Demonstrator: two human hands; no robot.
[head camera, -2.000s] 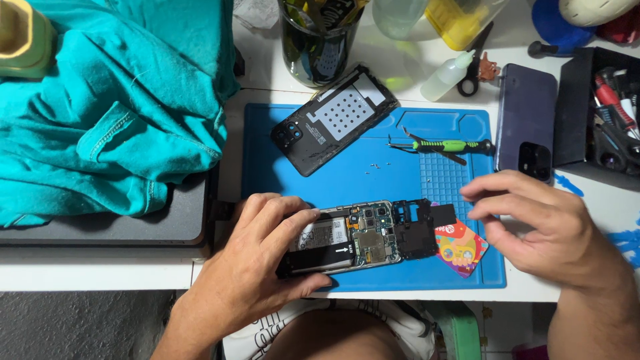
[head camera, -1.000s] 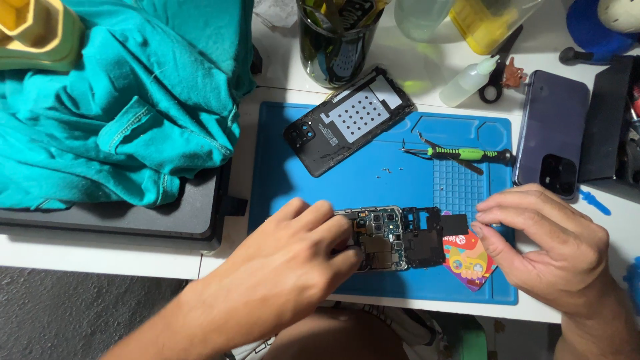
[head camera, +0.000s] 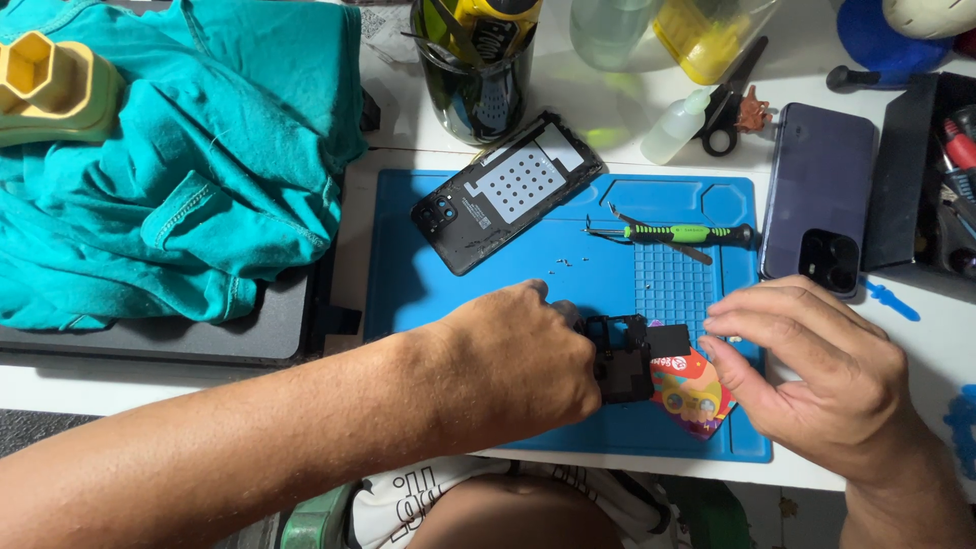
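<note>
My left hand (head camera: 518, 358) reaches in from the left, curled over the opened phone. It hides most of the phone and its own fingertips, so its grip cannot be told. Past its knuckles a black inner cover (head camera: 629, 374) shows, with a thin black flap (head camera: 669, 340) at its right. My right hand (head camera: 823, 366) is just right of that flap, thumb and fingers apart, nothing between them. A colourful card (head camera: 694, 393) lies partly under the cover. The detached phone back cover (head camera: 507, 194) rests tilted across the blue mat's (head camera: 457, 297) upper edge.
Tiny screws (head camera: 564, 262) lie mid-mat. A green-black screwdriver (head camera: 686, 233) crosses metal tweezers (head camera: 659, 242). Beyond are a dark jar (head camera: 476, 99), dropper bottle (head camera: 675, 128), scissors (head camera: 728, 103), a purple phone (head camera: 820, 183) and a black tool box (head camera: 903, 183). Teal cloth (head camera: 252, 137) is at left.
My left hand has gone from the phone's left part, where battery and circuit board showed, rightward over the board, now hidden. My right hand stays near the flap. The view has shifted somewhat.
</note>
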